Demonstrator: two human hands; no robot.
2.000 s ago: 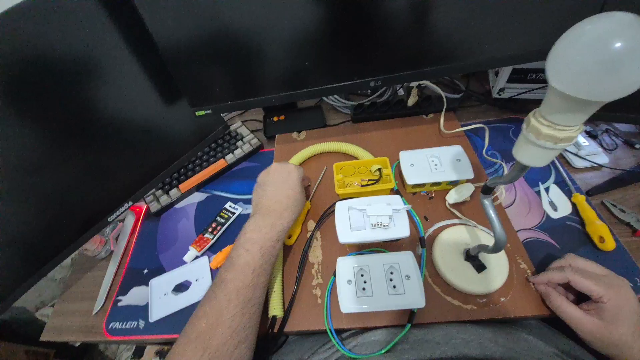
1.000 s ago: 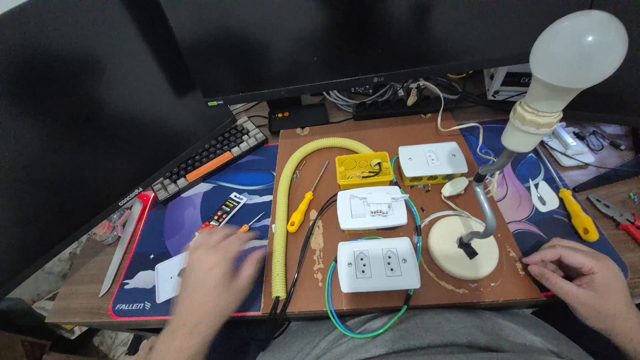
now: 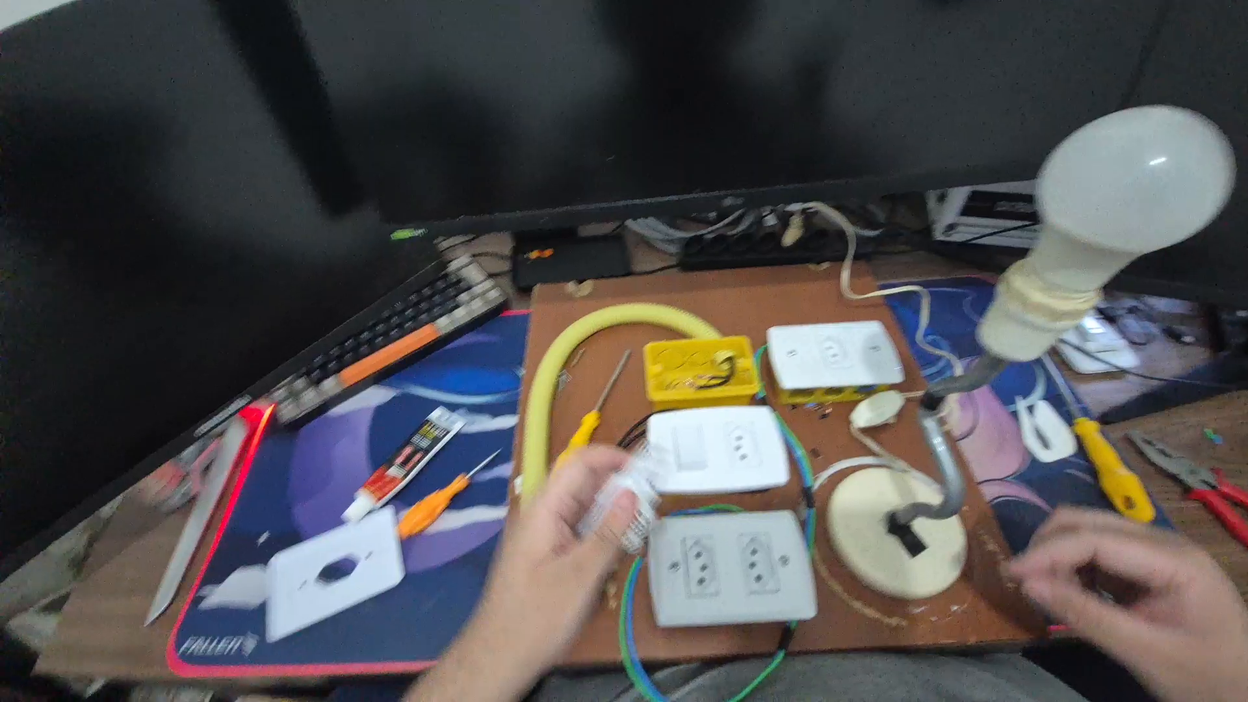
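Observation:
My left hand (image 3: 575, 522) holds a small, blurred whitish piece (image 3: 629, 492) between thumb and fingers, at the left edge of a white switch-and-socket plate (image 3: 717, 448). Nearer me lies a white double socket plate (image 3: 731, 568). Behind are an open yellow wall box (image 3: 700, 372) with wires inside and a single-socket plate (image 3: 835, 354) on another yellow box. A yellow corrugated conduit (image 3: 546, 390) curves round a yellow-handled screwdriver (image 3: 585, 429). My right hand (image 3: 1121, 585), blurred, is right of the round cream lamp base (image 3: 892, 561); whether it holds anything is unclear. A bulb (image 3: 1136, 180) tops the bent metal tube.
Left on the desk mat are a blank white plate (image 3: 336, 575), an orange screwdriver (image 3: 434, 504), a glue tube (image 3: 405, 458) and a keyboard (image 3: 390, 341). At right lie another yellow screwdriver (image 3: 1111, 468) and red-handled pliers (image 3: 1199, 483). Monitors (image 3: 634, 117) stand behind the brown board (image 3: 604, 283).
My left hand has moved from over the mat to the middle plate, with a small piece now seen in it. My right hand has lifted slightly. The view has shifted.

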